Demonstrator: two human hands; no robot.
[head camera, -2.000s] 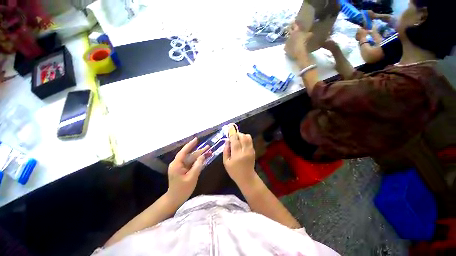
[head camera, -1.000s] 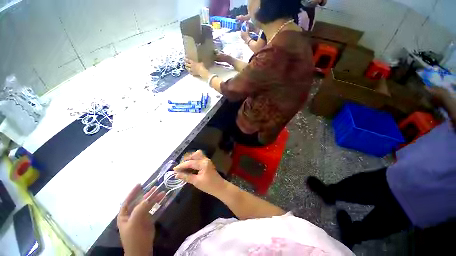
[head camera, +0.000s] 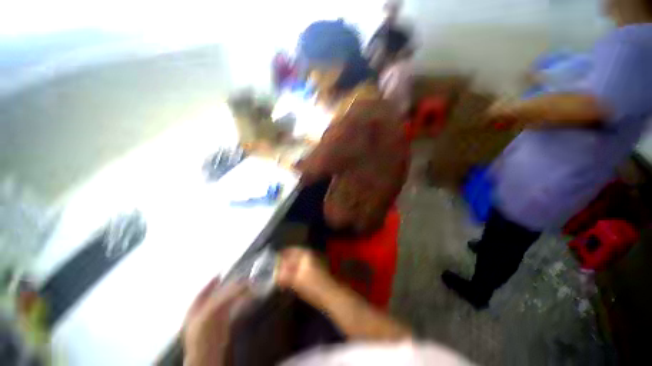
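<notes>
The frame is strongly blurred. A pale, shiny coiled cable shows between my hands, over my lap beside the bench edge. My right hand is at its right side with the fingers closed on it. My left hand is at its left with fingers raised, near the picture's lower edge. The clear tray around the cable cannot be made out, and what my left fingers touch is too blurred to tell.
The white bench runs along the left, with a black mat, cable heaps and blue-and-white boxes. A seated neighbour is ahead. A standing person is at right, near a blue crate and red stool.
My view has swung right and up, and blurred. The standing person shows more fully at right. My hands are lower in the picture, still around the cable.
</notes>
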